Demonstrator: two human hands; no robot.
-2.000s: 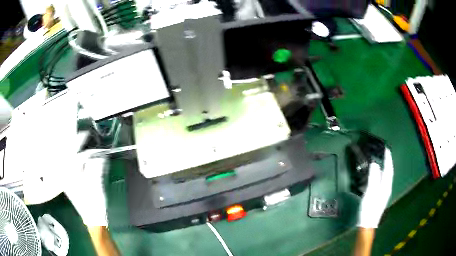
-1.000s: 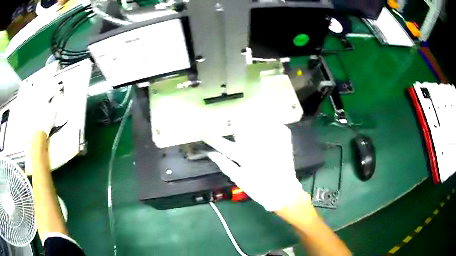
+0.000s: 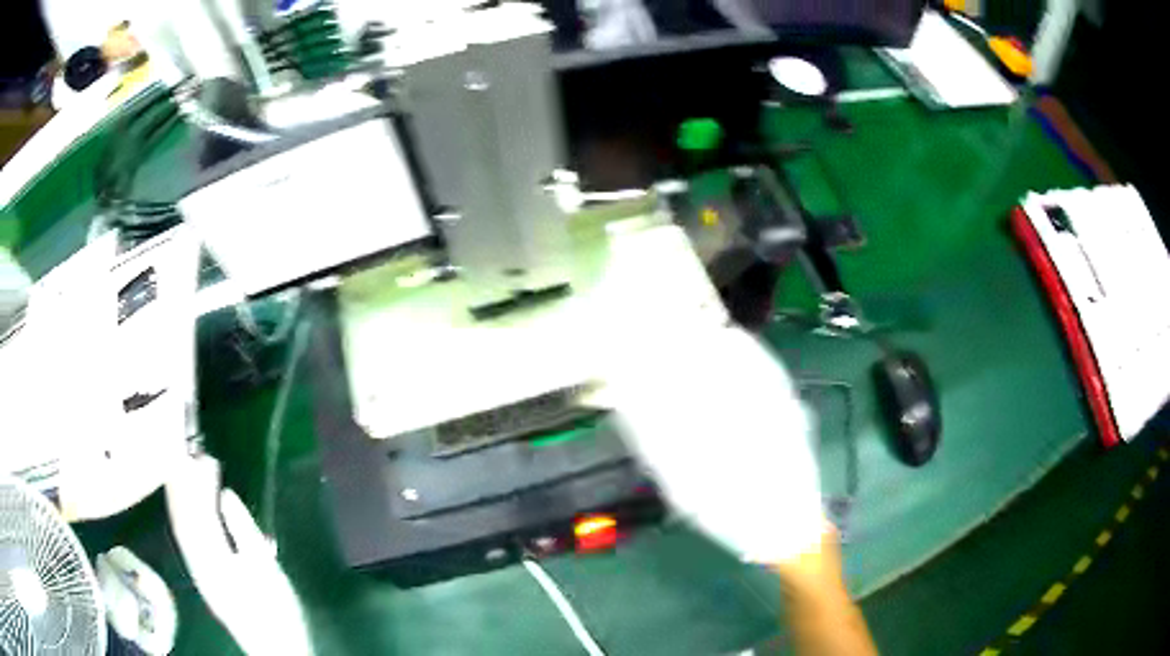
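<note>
The press machine's pale yellow-green pressing plate sits low over the dark lower fixture. A thin dark patterned strip, seemingly a phone frame, shows at the plate's front edge. My right hand, white-gloved and blurred, is over the right front of the machine, fingertips at the plate's front edge; whether it grips anything cannot be told. My left hand, white-gloved, is at the lower left beside the white tray; its fingers are blurred and nothing is clearly seen in it.
A phone frame outline lies right of the machine, partly behind my right hand. A black mouse is beside it, a red-edged record sheet at far right. A fan stands lower left. A white cord runs in front.
My left hand has moved from over the tray to its near right side. My right hand has stayed at the machine's front right. The view has shifted, and the orange-red light is now lit brighter.
</note>
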